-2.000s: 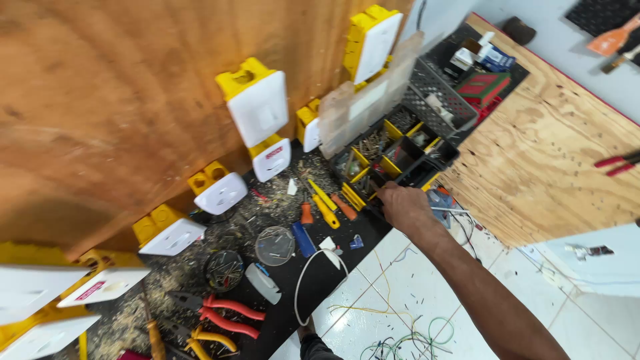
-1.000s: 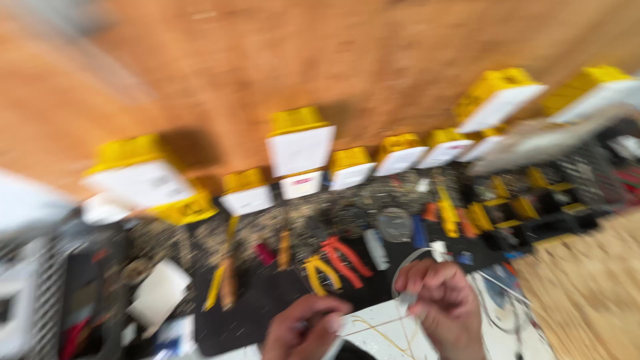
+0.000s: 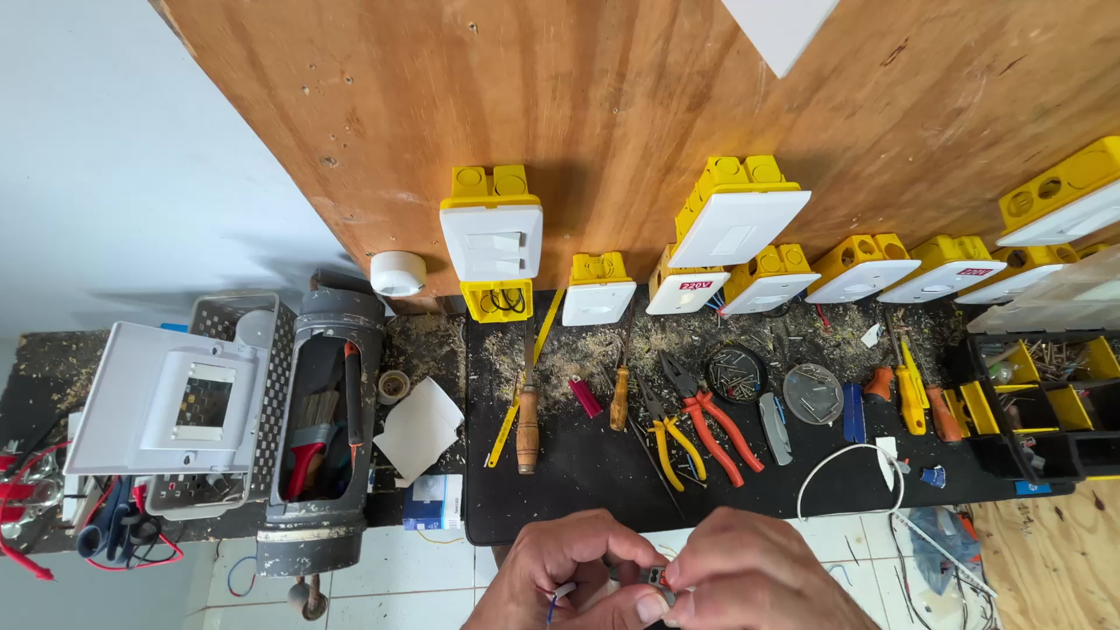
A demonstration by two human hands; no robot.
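Both hands meet at the bottom centre, in front of the bench edge. My left hand (image 3: 577, 569) holds a white-sheathed cable end (image 3: 563, 591) with a thin blue wire coming out of it. Between the fingertips of both hands sits a small grey connector with an orange part (image 3: 658, 577), pinched by my right hand (image 3: 752, 569) from the other side. The fingers hide most of it. Behind the hands on the black mat (image 3: 577, 490) lie combination pliers with red handles (image 3: 713, 429), smaller pliers with yellow handles (image 3: 672, 442) and a grey utility knife (image 3: 774, 429).
Yellow electrical boxes with white plates (image 3: 599, 302) line the plywood board (image 3: 612, 114). A wooden-handled chisel (image 3: 528, 429), a yellow screwdriver (image 3: 912, 394) and a divided organizer (image 3: 1041, 446) stand on the bench. At left are a cut grey pipe (image 3: 311, 542) with brushes and a perforated basket (image 3: 284, 385).
Two seconds ago a hand reached into the organizer; now both hands are together at the bottom centre. One second ago they were apart. The view has swung left.
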